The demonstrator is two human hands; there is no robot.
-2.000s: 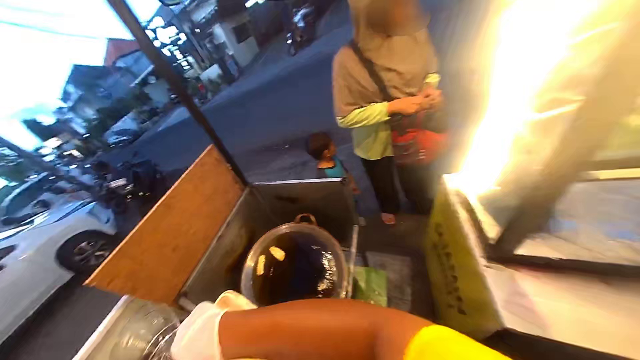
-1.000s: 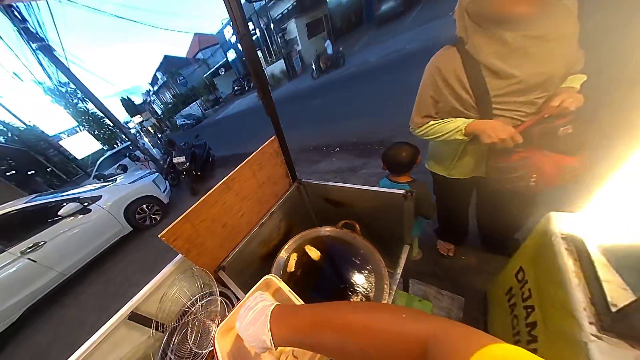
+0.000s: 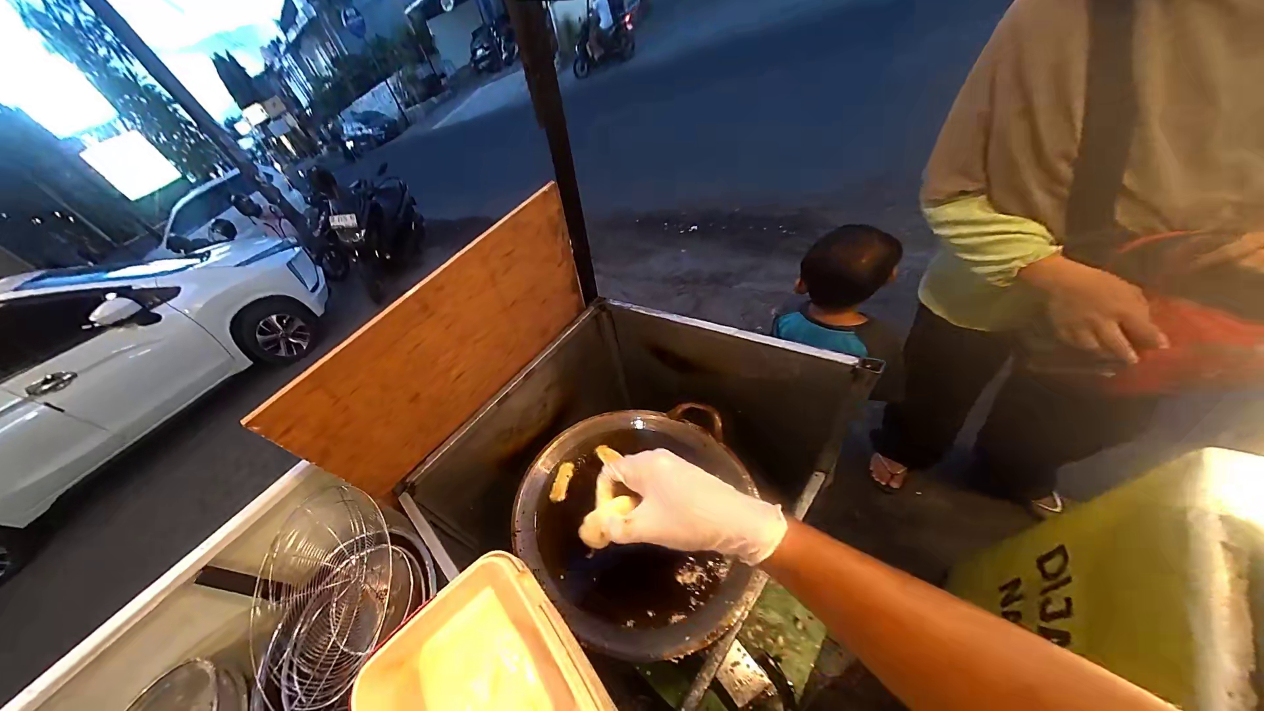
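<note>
My right hand (image 3: 681, 504), in a translucent white glove, reaches in from the lower right over a wok of dark oil (image 3: 642, 592). Its fingers are closed on a pale piece of battered food (image 3: 604, 521), held just above the oil. One small golden fried piece (image 3: 561, 482) floats near the wok's left side, and the tip of another shows beyond my fingers. Bubbles rise at the wok's lower right. A cream plastic container (image 3: 474, 642) stands at the near left of the wok. My left hand is not in view.
Metal walls (image 3: 731, 365) and a wooden board (image 3: 444, 346) surround the wok's far side. Wire strainers (image 3: 331, 592) lie at the left. Beyond stand a child (image 3: 839, 286) and a person with a red bag (image 3: 1106, 247). A yellow-green box with writing (image 3: 1096, 583) is at the right.
My gloved hand has moved from the cream container to over the wok, now with pale food in its fingers. The view has shifted closer to the wok.
</note>
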